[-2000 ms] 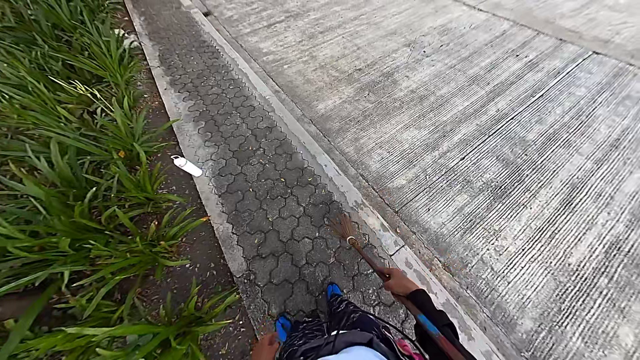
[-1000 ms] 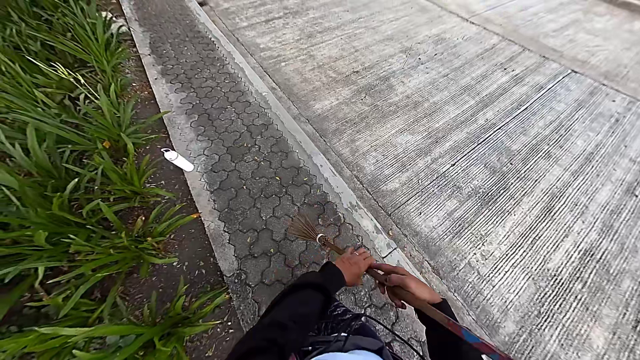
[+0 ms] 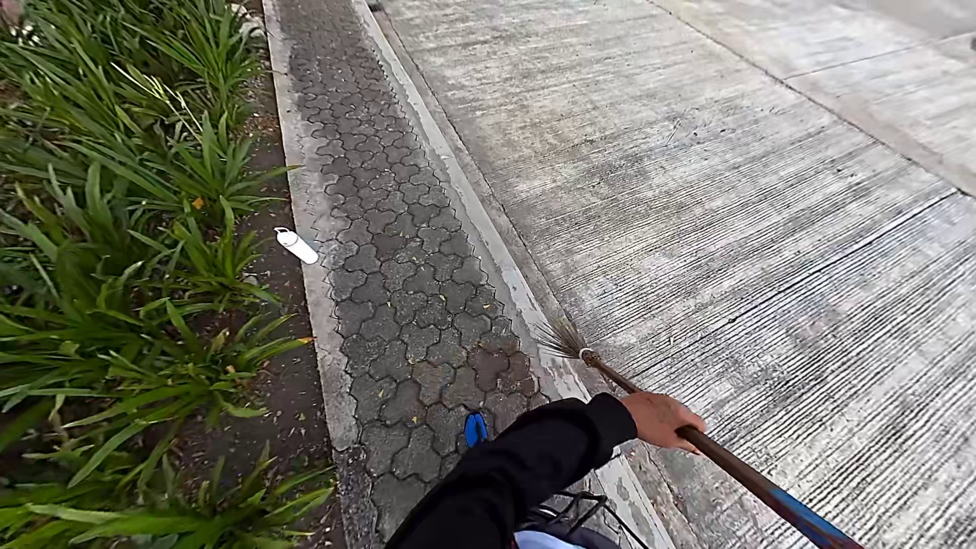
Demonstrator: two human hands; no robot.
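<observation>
My left hand (image 3: 663, 421), in a black sleeve that crosses from the bottom of the view, is closed around the lower handle of a stick broom (image 3: 762, 480). A pale ring binds the broom's thin bristles, which fan out over the concrete curb at the walkway's right edge. The handle slants down to the lower right corner, its upper part blue. My right hand is outside the view. A blue shoe tip (image 3: 475, 429) shows on the paving beside my left sleeve.
A white bottle (image 3: 296, 245) lies at the left border of the interlocking paver walkway (image 3: 412, 305). Long-leaved green plants (image 3: 152, 305) line the soil to the left. Right of the curb (image 3: 488, 229) stretches grooved concrete pavement (image 3: 724, 229). Small yellow leaves dot the pavers.
The broom head has moved right, from the pavers to the curb. My left hand, low and off the broom at first, took hold of the handle. My right hand has gone out of view.
</observation>
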